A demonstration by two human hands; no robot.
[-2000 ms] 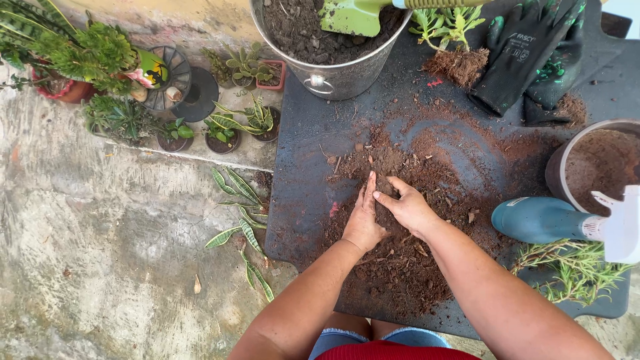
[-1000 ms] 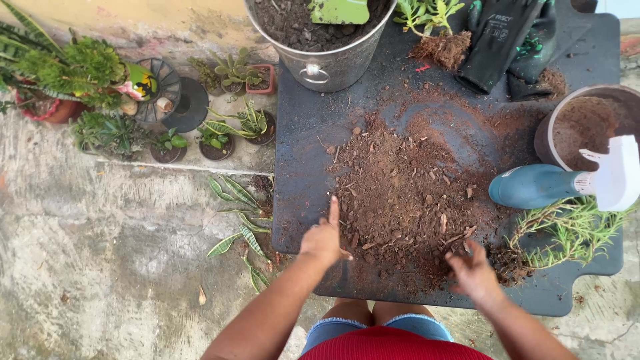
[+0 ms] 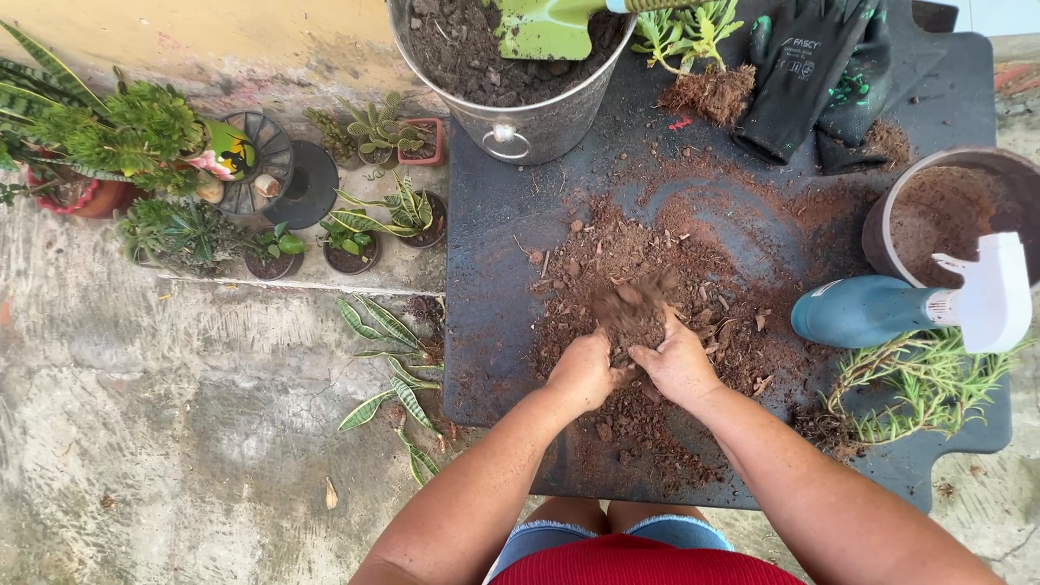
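My left hand (image 3: 587,370) and my right hand (image 3: 676,362) are close together over the black table (image 3: 496,325), with a clump of loose soil (image 3: 634,313) scooped up between them. The clump is blurred by motion, and the fingers are partly hidden in it. Beneath and around both hands spreads a pile of brown soil (image 3: 731,357) mixed with bark bits. To the right of the pile lies a blue spray bottle (image 3: 861,311) with a white head, beside an uprooted plant with narrow leaves (image 3: 926,386).
A metal bucket of dark soil (image 3: 536,122) holds a green hand trowel (image 3: 546,31). Black gardening gloves (image 3: 804,81) and a plant with a bare root ball (image 3: 711,93) lie at the back. A round pot (image 3: 886,236) stands right. Potted plants (image 3: 351,248) line the ledge at left.
From apart at the pile's near edges one second ago, both hands have come together over its middle and now hold soil up between them.
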